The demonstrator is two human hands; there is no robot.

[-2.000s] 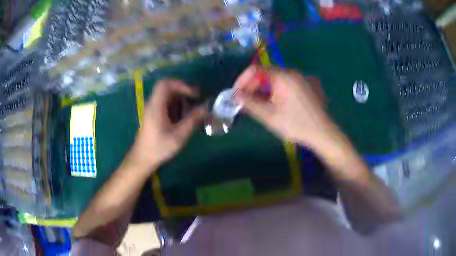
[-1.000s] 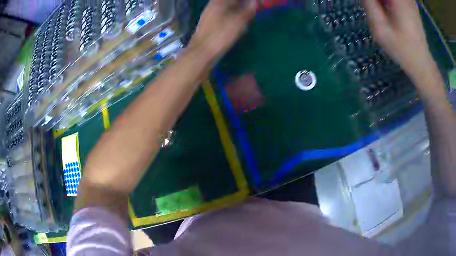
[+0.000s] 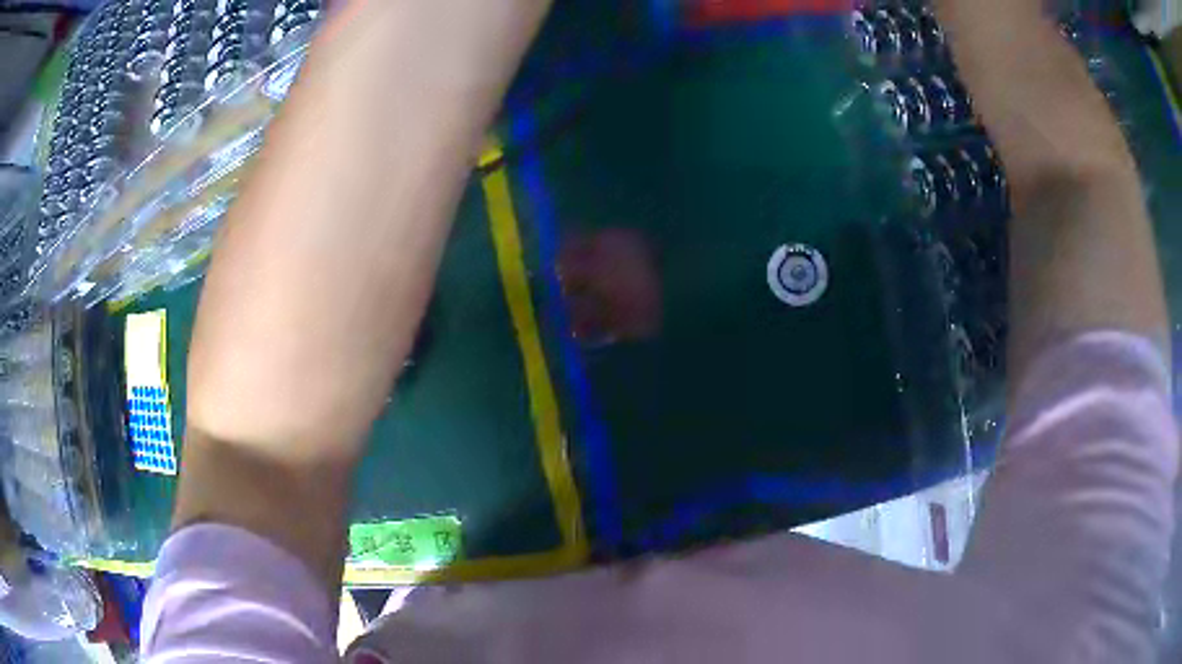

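Both my arms reach up past the top edge of the picture, so neither my left hand nor my right hand shows, only forearms and sleeves. A round part (image 3: 797, 274), a silver-white ring with a dark centre, lies alone on the dark green mat (image 3: 739, 402) between my arms. A side tray (image 3: 953, 182) with rows of dark and silver parts is partly hidden by my right forearm. A clear plastic tray (image 3: 169, 65) with rows of round parts is at the upper left, partly behind my left forearm.
A brown square (image 3: 609, 285) lies right of the blue tape (image 3: 561, 311) and yellow tape (image 3: 528, 350). A red object (image 3: 765, 12) is at the top edge. A dot label sheet (image 3: 150, 389) lies at left. A green label (image 3: 405, 541) is at the near mat edge.
Both hands worked together over the mat two seconds ago, then moved up and right; now they have left the picture. The loose round part appears slightly lower as the view shifted.
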